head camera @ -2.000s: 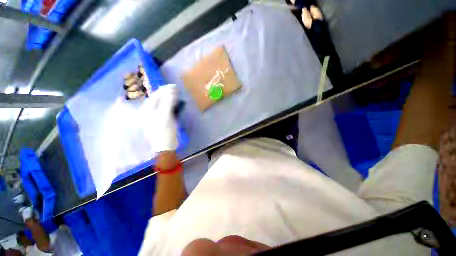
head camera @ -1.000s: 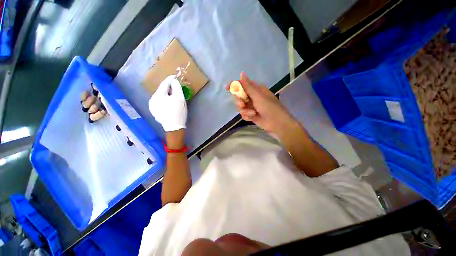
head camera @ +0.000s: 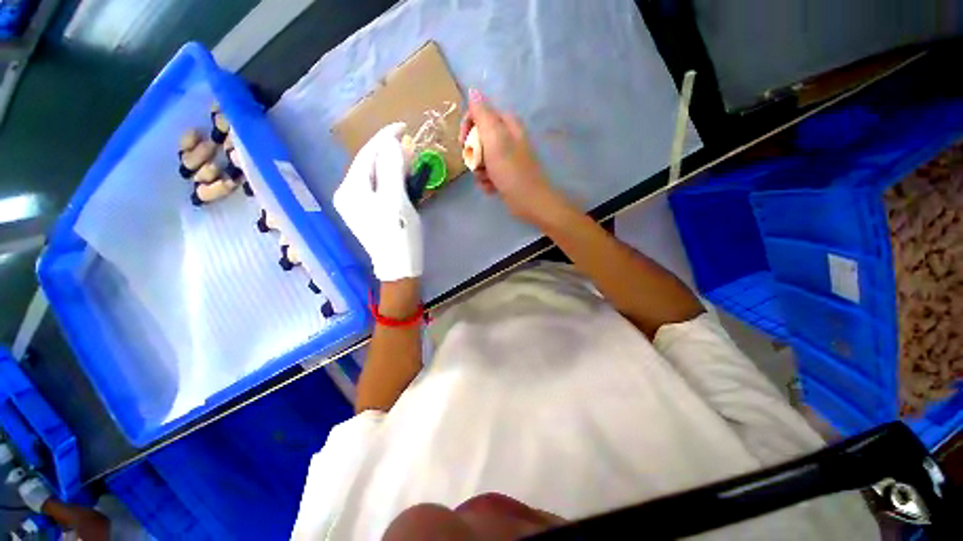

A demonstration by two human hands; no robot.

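My left hand (head camera: 382,201), in a white glove, holds a small black-ended part (head camera: 420,180) beside the green lid (head camera: 433,169). My right hand (head camera: 507,159), bare and slightly blurred, holds a flesh-coloured part (head camera: 472,150) just right of the lid. The lid rests on the brown cardboard pad (head camera: 391,104), partly hidden by the glove. Thin pale pieces (head camera: 435,125) lie on the pad. The two hands are apart.
A blue tray (head camera: 137,407) at left holds flesh-coloured, black-ended doll parts (head camera: 213,190). A pale sheet (head camera: 560,79) covers the bench. A blue bin (head camera: 834,328) with many peach parts (head camera: 935,275) stands at right. Another person's gloved hand (head camera: 34,491) shows lower left.
My right hand has moved left and up to the pad with the flesh-coloured part. A black-ended part now shows in my left hand. Two seconds ago my left hand was over the tray.
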